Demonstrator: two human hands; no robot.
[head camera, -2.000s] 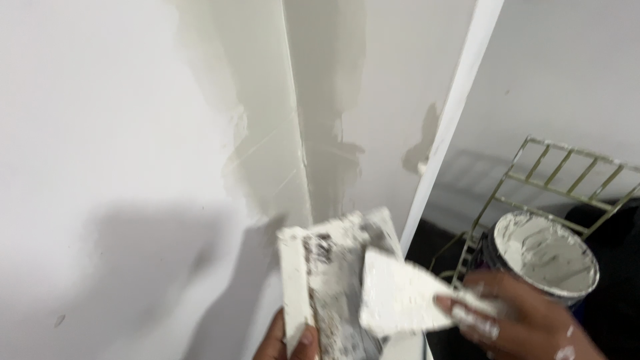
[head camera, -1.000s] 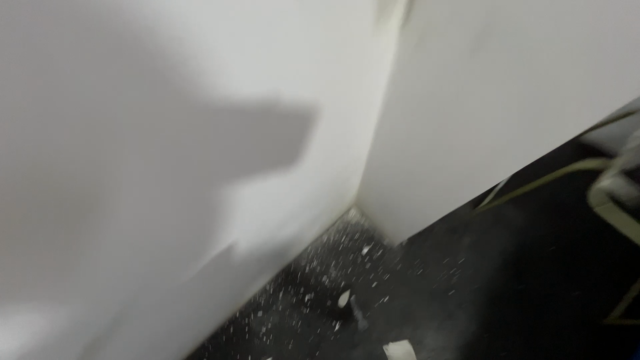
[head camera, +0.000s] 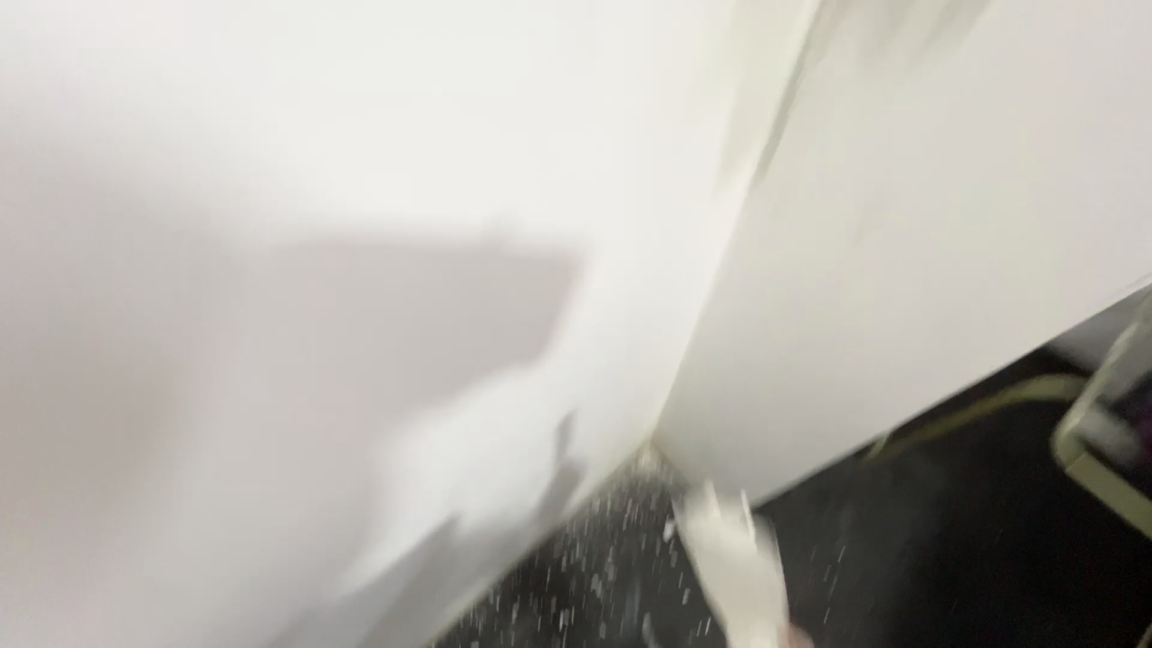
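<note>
A putty knife (head camera: 733, 558), its blade coated in white compound, rises from the bottom edge, close to the foot of the wall corner. Only a blurred bit of my right hand (head camera: 797, 637) shows at its handle. My left hand is out of the frame, and so is the compound-covered board. White walls meet at an inside corner (head camera: 711, 306); a grey-green patch of compound (head camera: 751, 90) runs along its upper part. Shadows fall across the left wall (head camera: 432, 315).
The dark floor (head camera: 900, 558) carries white specks near the corner. At the right edge stands part of a pale metal frame (head camera: 1102, 486), with a curved pale bar (head camera: 999, 396) beside it. The right wall ends in a slanting lower edge.
The view has swung down from the upper corner to its foot. Two seconds ago both hands showed, with the board and putty knife; now the knife shows low in the frame.
</note>
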